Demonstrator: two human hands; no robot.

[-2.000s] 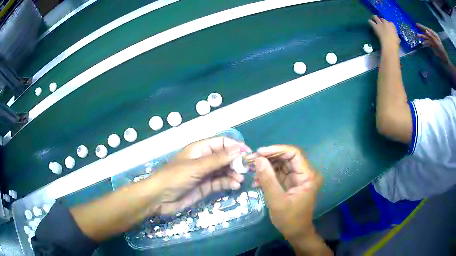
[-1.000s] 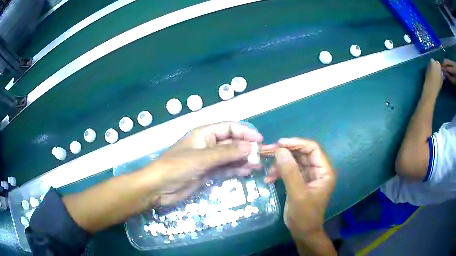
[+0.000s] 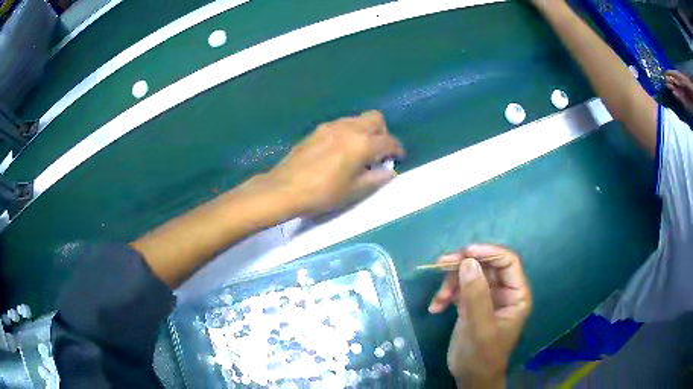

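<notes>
My left hand (image 3: pixel 342 163) is over the green conveyor belt, beside the near pale guide rail (image 3: pixel 456 173), with a small white plastic piece (image 3: pixel 389 164) at its fingertips. The fingers partly hide the piece. My right hand (image 3: pixel 490 304) is above the green ledge, right of the parts tub, and holds a thin tan pick (image 3: pixel 439 266) between thumb and fingers, its tip pointing left. The clear parts tub (image 3: pixel 397 296) holds many tiny white and shiny bits.
White pieces (image 3: pixel 514 114) lie on the belt at right, and two more (image 3: pixel 217 38) in the far lane. Another person's arm (image 3: pixel 600 64) reaches across the rail near the blue parts tray (image 3: pixel 646 61). A second tub (image 3: pixel 30 334) is at lower left, partly behind my sleeve.
My left hand has moved from above the tub to the belt, away from my right hand. The pick is clear of the white piece. The neighbour's arm now reaches over the belt.
</notes>
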